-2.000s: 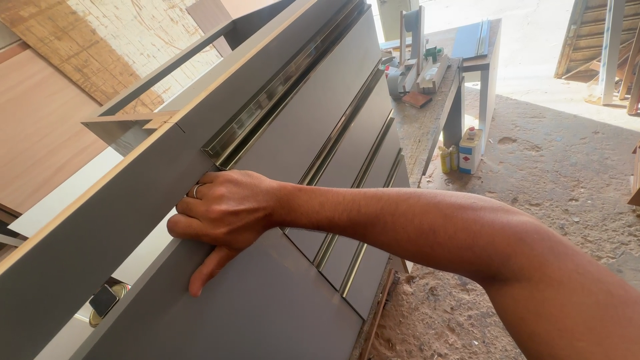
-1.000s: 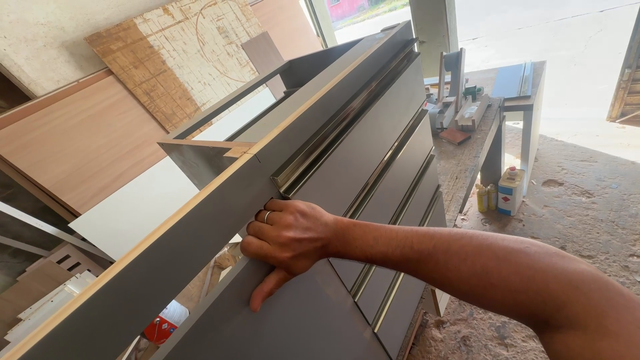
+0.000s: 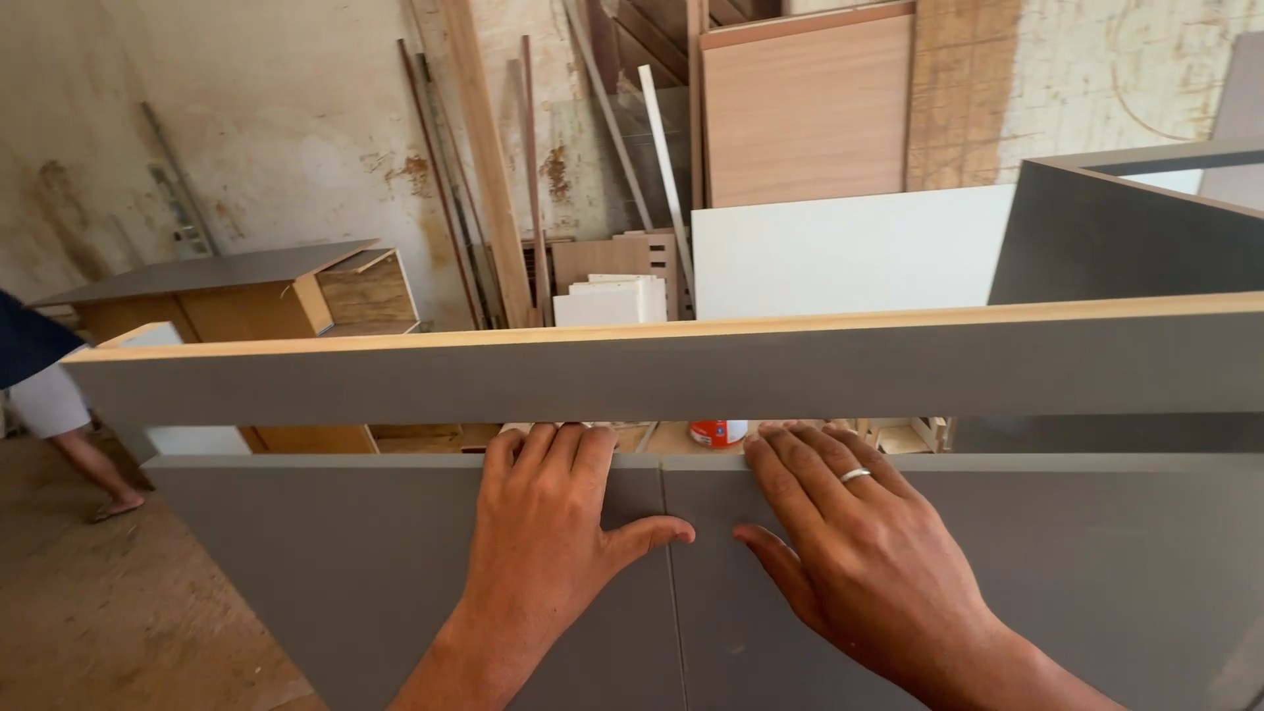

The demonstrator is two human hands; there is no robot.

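Note:
Two grey cabinet doors, the left one (image 3: pixel 375 573) and the right one (image 3: pixel 1066 573), meet at a narrow vertical seam. My left hand (image 3: pixel 543 533) lies over the top edge of the left door, fingertips hooked behind it and thumb reaching across the seam. Over the right door's top edge rests my right hand (image 3: pixel 859 543), a ring on one finger, its fingers curled over the edge. A grey rail with a pale wooden top edge (image 3: pixel 632 370) runs above the doors, with an open gap between it and them.
At the far left a person (image 3: pixel 49 385) is partly in view. Behind stand a brown cabinet (image 3: pixel 217 306), a white panel (image 3: pixel 849 257), wooden strips (image 3: pixel 489 168) and a wood-grain board (image 3: pixel 805 118) near the wall. A red and white container (image 3: pixel 718 433) shows through the gap.
The view has swung left to face the cabinet front. My left hand, not seen in the earlier frames, is now on the left door's edge. The drawer fronts have left the view; a person has come in.

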